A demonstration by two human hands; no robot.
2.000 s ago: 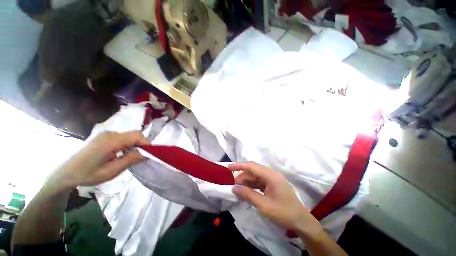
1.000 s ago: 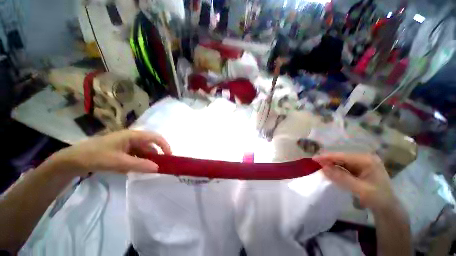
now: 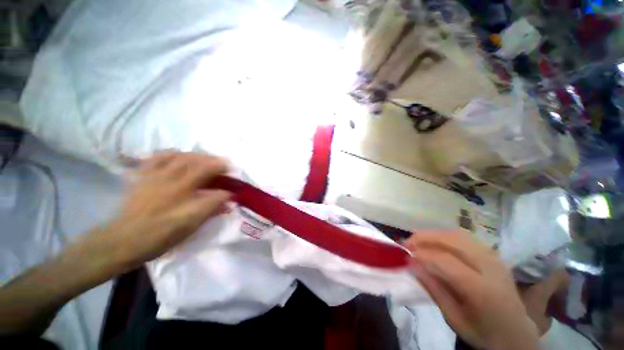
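Note:
My left hand (image 3: 174,202) and my right hand (image 3: 465,280) each pinch one end of a red band (image 3: 315,231), stretched slanting between them. The band edges a smaller white piece (image 3: 219,273) that hangs over my lap and bears a tiny red boxed mark. Behind it, a large white garment body (image 3: 157,82) spreads on the left, washed out by glare near the needle. A second red strip (image 3: 319,164) runs down from the glare. The presser foot and needle are hidden in the glare.
The cream sewing machine (image 3: 451,82) stands at upper right. Dark-handled snips (image 3: 424,117) lie beside it, with other dark scissors (image 3: 466,188) nearer the right. White cloth (image 3: 537,225) lies at the right. Coloured heaps fill the upper right corner.
The view has swung down and right from the raised view a second ago. The red band, held level then, now slants down to the right. Both hands still hold it.

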